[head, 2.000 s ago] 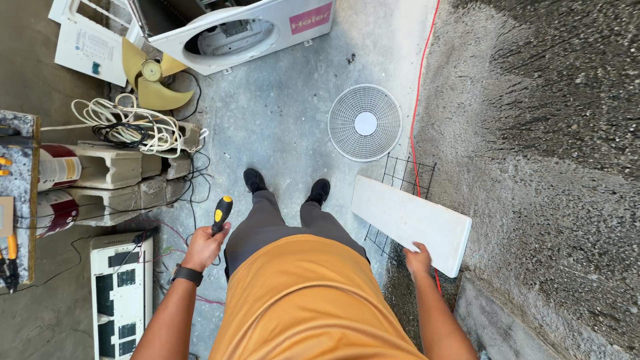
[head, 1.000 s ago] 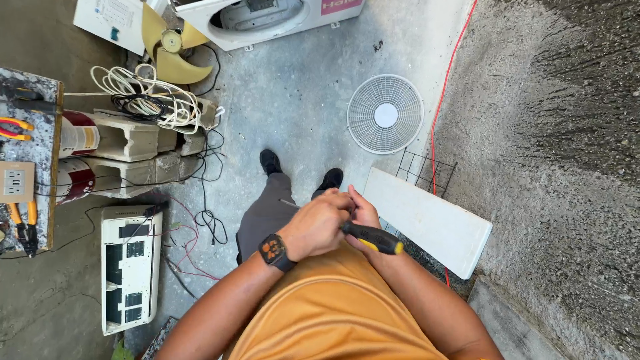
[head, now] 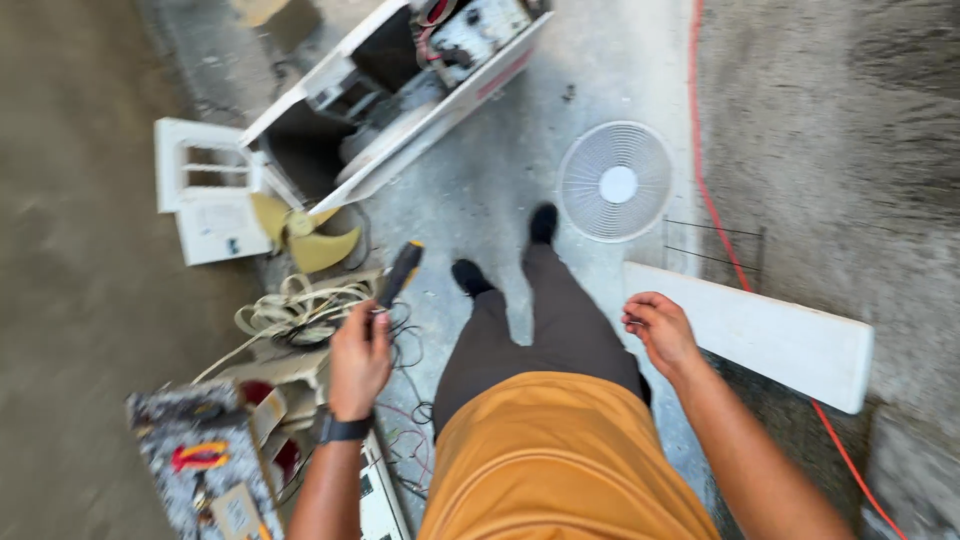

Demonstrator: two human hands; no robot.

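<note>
My left hand point(head: 360, 361) grips a screwdriver point(head: 403, 271) whose black and yellow handle points up and away; its shaft is hidden in the fingers. My right hand point(head: 658, 330), fingers loosely curled, seems to hold nothing, and hangs beside a long white panel point(head: 757, 336). Beyond it a round white fan grille point(head: 617, 184) lies flat on the floor. An opened white air conditioner outdoor unit point(head: 427, 135), its inner parts and wires showing, stands ahead to the left. By its near corner lies a yellowish fan blade point(head: 304, 229).
Coiled cable point(head: 296, 311) rests on concrete blocks at the left. A speckled bench point(head: 157, 442) bears red and yellow pliers point(head: 199, 456). Dark cords point(head: 409, 352) trail over the floor. A red cord point(head: 709, 187) runs along the right. White plastic parts point(head: 217, 217) lie beyond the fan blade.
My hands, together a second ago around the screwdriver, are now apart, with the screwdriver in the left. The view has shifted and turned, showing more of the outdoor unit's inside.
</note>
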